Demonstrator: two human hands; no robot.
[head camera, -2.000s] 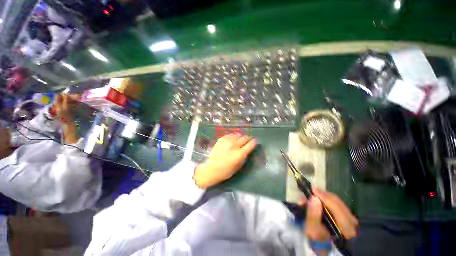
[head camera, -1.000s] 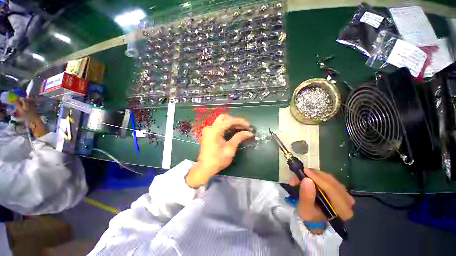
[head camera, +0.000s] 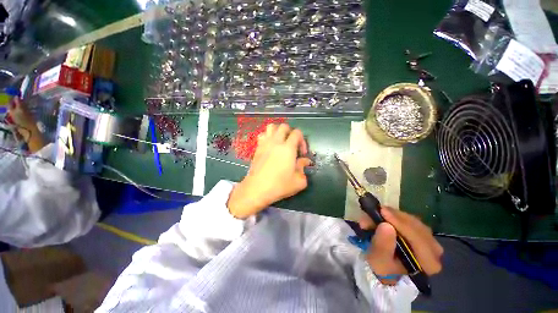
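Observation:
My right hand (head camera: 405, 241) holds a black soldering iron (head camera: 386, 226) with yellow stripes, its thin tip pointing up and left over the mat. My left hand (head camera: 275, 165) rests near the tip, fingers curled, at the right edge of a pile of short red wires (head camera: 248, 136). Whether its fingers hold a small part cannot be told. A thin solder wire runs from the spool (head camera: 104, 127) at left to my left hand. Small dark red components (head camera: 221, 143) lie left of the red wires. A clear tray (head camera: 269, 55) full of shiny parts lies behind.
A round tin (head camera: 401, 115) of silvery shavings stands on a pale strip (head camera: 374, 183). A black fan (head camera: 474, 150) stands at right, labelled bags (head camera: 468, 27) behind it. A blue stick (head camera: 156, 147) lies by the spool. Another person's sleeve (head camera: 46, 198) and red boxes (head camera: 64, 81) show at left.
The view has tilted down onto the bench. My left hand was flat at first, then its thumb and fingers curled; now the fingers are drawn closer together. The iron stays in my right hand.

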